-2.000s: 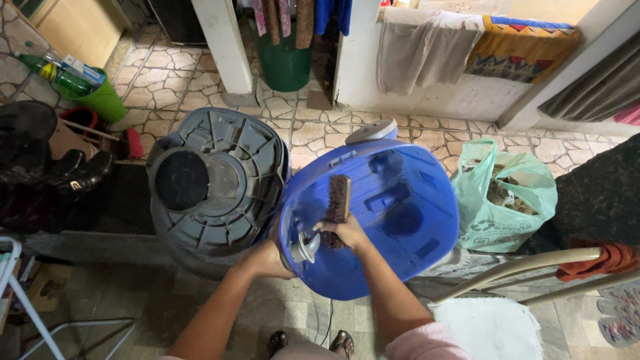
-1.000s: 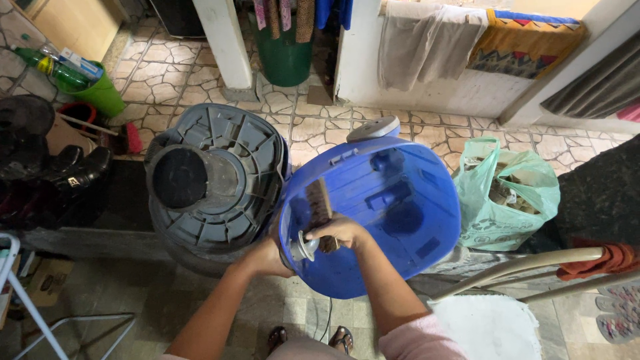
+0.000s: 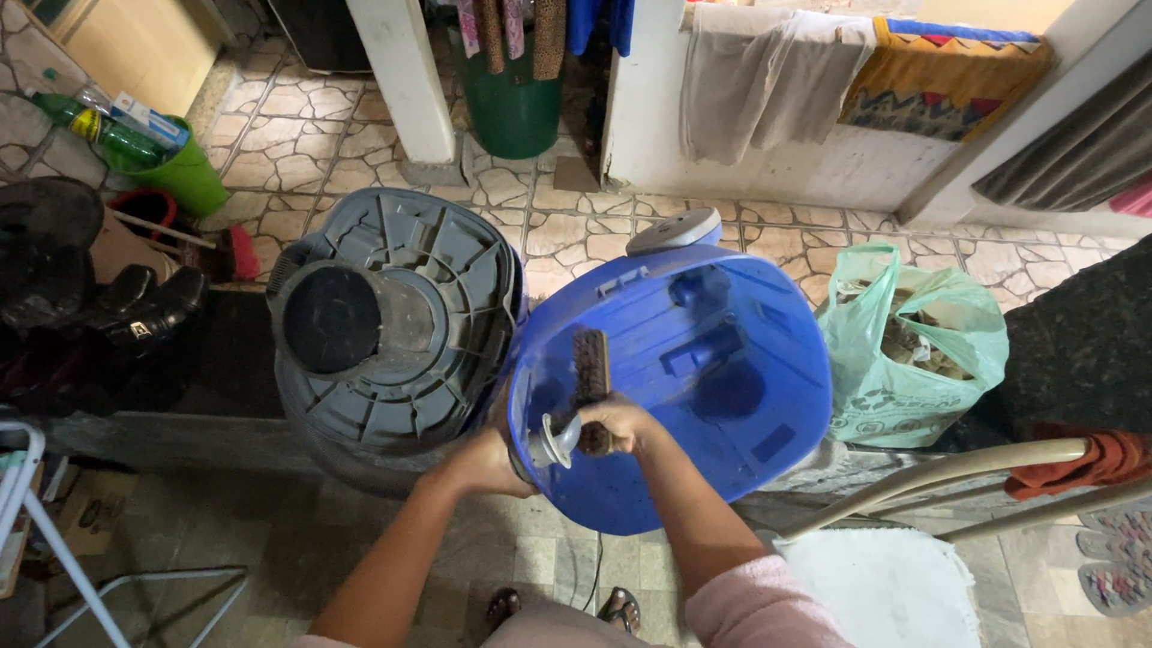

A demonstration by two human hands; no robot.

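Observation:
My right hand (image 3: 619,423) grips a dark-bristled brush (image 3: 591,364) inside a blue plastic vacuum cleaner tank (image 3: 711,432), near its left wall. Beside those fingers a grey inlet fitting (image 3: 551,443) sticks out from the wall. The tank is tilted with its opening toward me and has a grey wheel (image 3: 673,231) on its far side. My left hand (image 3: 497,461) holds the tank's left rim from outside; its fingertips are partly hidden. Left of the tank, touching or close to it, lies the vacuum's grey motor head (image 3: 405,324), underside up, with a round black filter or float part (image 3: 331,317).
A green plastic bag (image 3: 909,396) with debris stands right of the tank. Black shoes (image 3: 153,310) sit on the dark ledge at left. A white-seated chair (image 3: 877,585) is at lower right, a metal folding frame (image 3: 67,549) at lower left. A cable crosses the floor.
The brush in my right hand has shifted about along the tank's left inner side, near the fitting. My left hand stays at the rim, and the tank keeps nearly the same tilt.

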